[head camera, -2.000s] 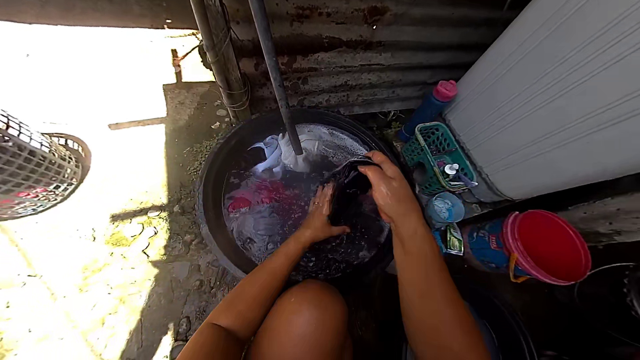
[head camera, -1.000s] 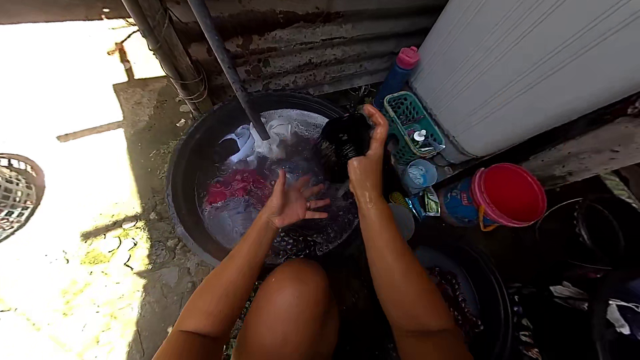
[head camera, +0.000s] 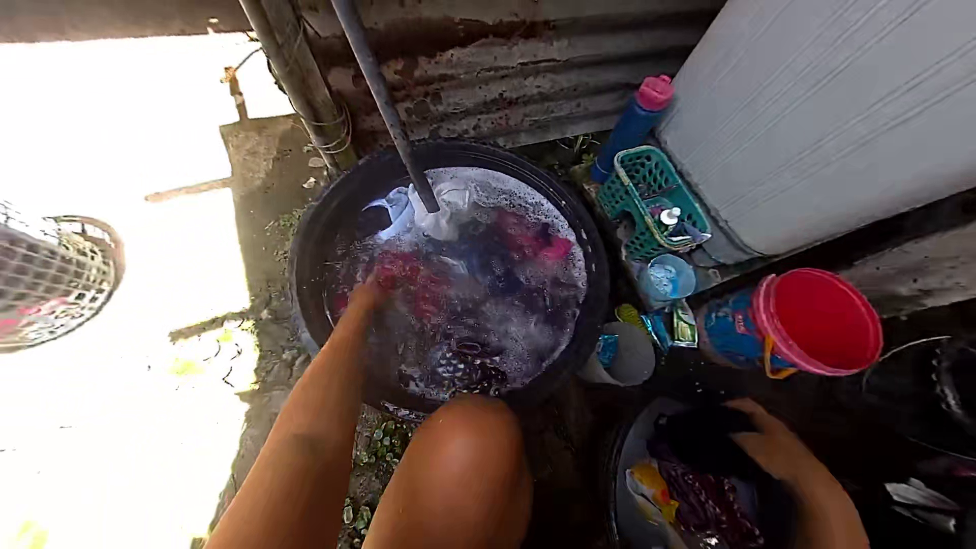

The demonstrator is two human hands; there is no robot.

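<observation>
A black round tub (head camera: 305, 259) holds sudsy water and soaking clothes. My left hand (head camera: 370, 293) dips into the water at the tub's left side, by a red cloth (head camera: 415, 282); its fingers are hidden. White cloth (head camera: 450, 210) bunches around the lower end of a grey pipe (head camera: 381, 99). Patterned dark cloth (head camera: 465, 370) floats near my knee. At the lower right, my right hand (head camera: 762, 435) is on a black cloth (head camera: 705, 438) over a second tub (head camera: 625, 457), which holds maroon patterned and yellow cloths. The fingertips are partly hidden by the black cloth.
Right of the tub are a teal plastic basket (head camera: 640, 198), a blue bottle with pink lid (head camera: 629, 130), a light-blue cup (head camera: 667, 278), a whitish container (head camera: 629, 354) and a red-rimmed bucket (head camera: 820, 320). A lattice basket (head camera: 57, 278) is at left; corrugated metal (head camera: 488, 76) stands behind.
My right hand has moved from above the large tub to the second tub at lower right, with the black cloth. My left hand has gone from above the water into it, on the left.
</observation>
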